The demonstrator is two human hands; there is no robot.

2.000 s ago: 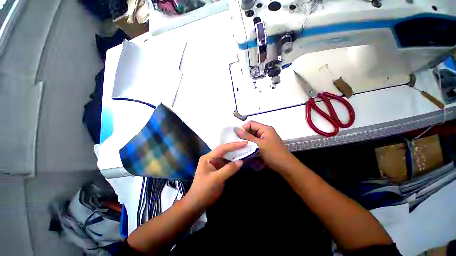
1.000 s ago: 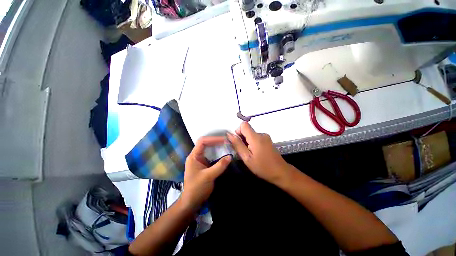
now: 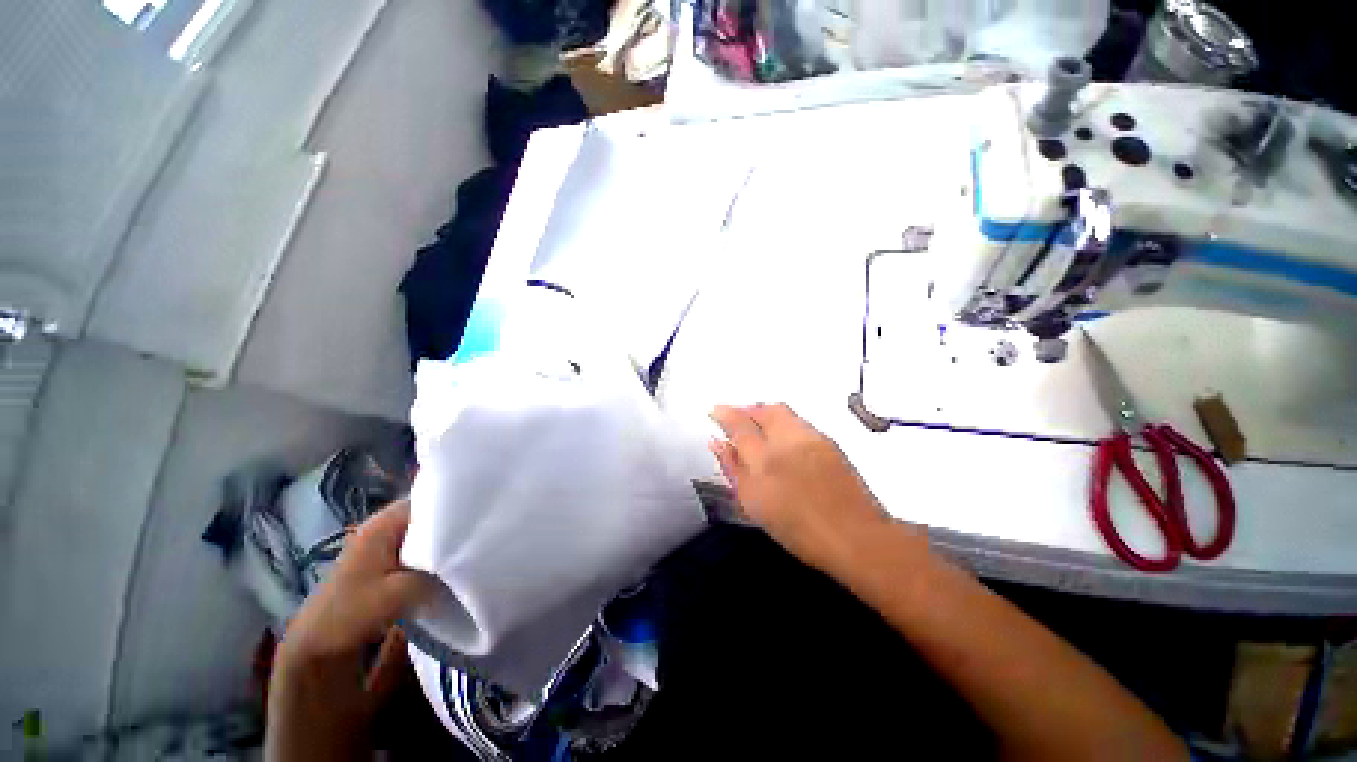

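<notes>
A cut panel (image 3: 551, 491) shows its white side and hangs over the table's left front edge. My left hand (image 3: 350, 596) grips its lower left edge; the fingers are partly hidden behind it. My right hand (image 3: 781, 469) lies at the panel's right edge, over the table; whether its fingertips hold the edge cannot be told. Another white panel (image 3: 640, 201) lies flat on the table behind. The red-handled scissors (image 3: 1153, 484) lie on the machine bed, with a small brown block (image 3: 1220, 429) beside them.
The sewing machine head (image 3: 1191, 223) stands at the right, its needle area left of the scissors. A bundle of striped-edged pieces (image 3: 491, 700) is below the table's left front. Grey fabric lies at the lower left. A cardboard box (image 3: 1265, 692) is at the lower right.
The view has swung left. The small white curved piece between my hands is no longer seen. My left hand has moved left and now holds the large panel; its plaid face no longer shows.
</notes>
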